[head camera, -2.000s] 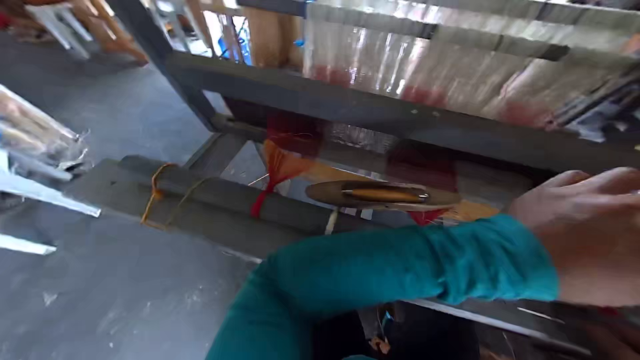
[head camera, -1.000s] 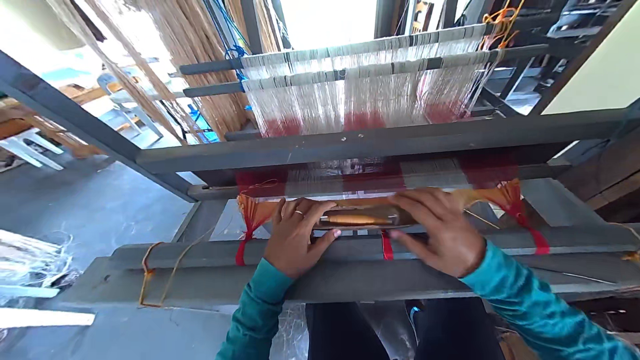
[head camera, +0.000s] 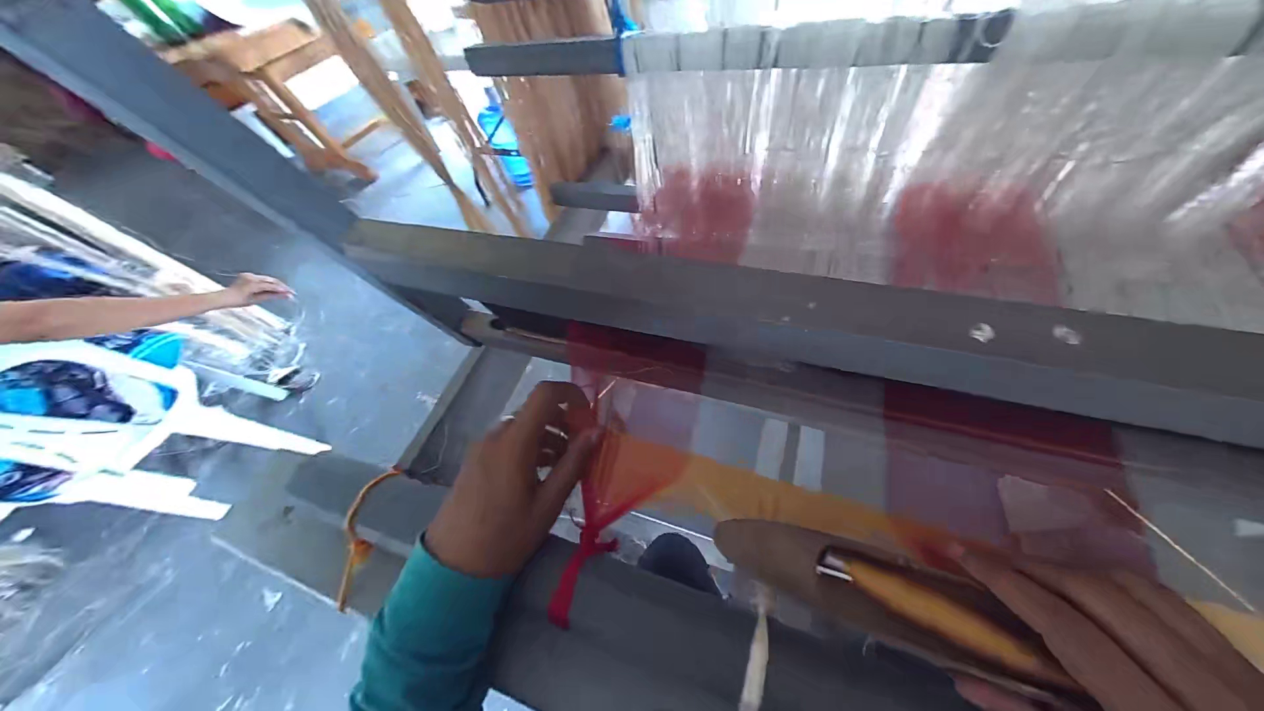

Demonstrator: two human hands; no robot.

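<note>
My left hand point(head camera: 523, 474), with a ring on one finger, pinches at the left edge of the red warp threads point(head camera: 637, 395), just above the red knotted tie point(head camera: 588, 548). Whether a thread is between its fingertips is hard to tell. At the lower right my right hand point(head camera: 1116, 622) holds a wooden boat shuttle point(head camera: 780, 553) wound with golden thread point(head camera: 938, 612). The shuttle lies over the near edge of the orange woven band point(head camera: 731, 479) and the grey cloth beam point(head camera: 632, 622). My right palm is partly cut off by the frame's edge.
A thick grey loom beam point(head camera: 691, 286) crosses above both hands, with heddles point(head camera: 790, 148) behind it. An orange cord point(head camera: 355, 523) loops round the front beam. At the left, another person's forearm point(head camera: 118, 311) reaches out above a white plastic chair point(head camera: 168, 415).
My hands were together on the shuttle one second ago. Now my left hand is apart from it at the left cloth edge, while my right hand holds the shuttle. The view has shifted closer and leftward.
</note>
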